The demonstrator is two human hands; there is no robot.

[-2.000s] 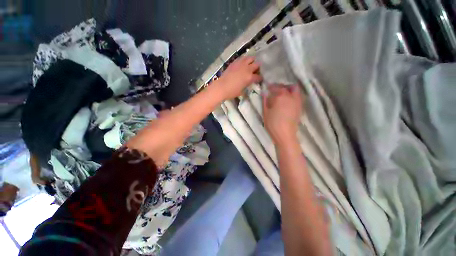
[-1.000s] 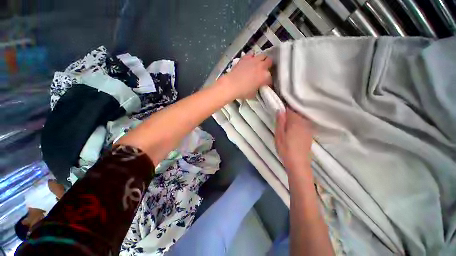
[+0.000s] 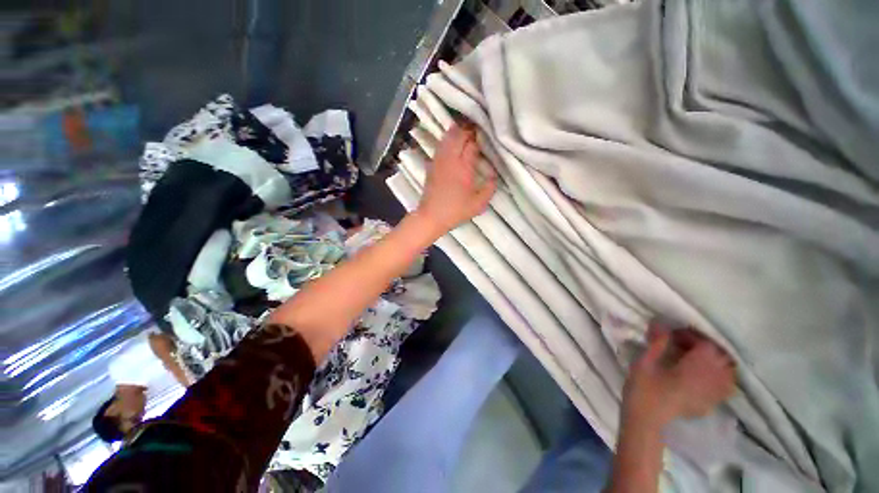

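Note:
A large pale beige curtain panel (image 3: 761, 250) covers the rack, wrinkled on the right side. Narrow lengthwise folds (image 3: 520, 279) lie side by side along its near left edge. My left hand (image 3: 458, 178) is on the folds near their far end, fingers bent down onto a ridge; its fingertips are partly hidden in the cloth. My right hand (image 3: 679, 376) is lower right on the same folds, thumb and fingers closed around a cloth ridge. The metal rack's end rail (image 3: 414, 82) shows beyond the folds at the top.
A floor heap of black, pale green and white floral cloth (image 3: 337, 395) lies left of the rack. My legs in light blue (image 3: 424, 414) are between heap and rack. Another person (image 3: 130, 395) is at the lower left, near shiny clear plastic (image 3: 58, 308).
My right hand has moved down and right along the folds, away from my left hand. My left hand has shifted slightly down and left. The panel now covers more of the bars in view.

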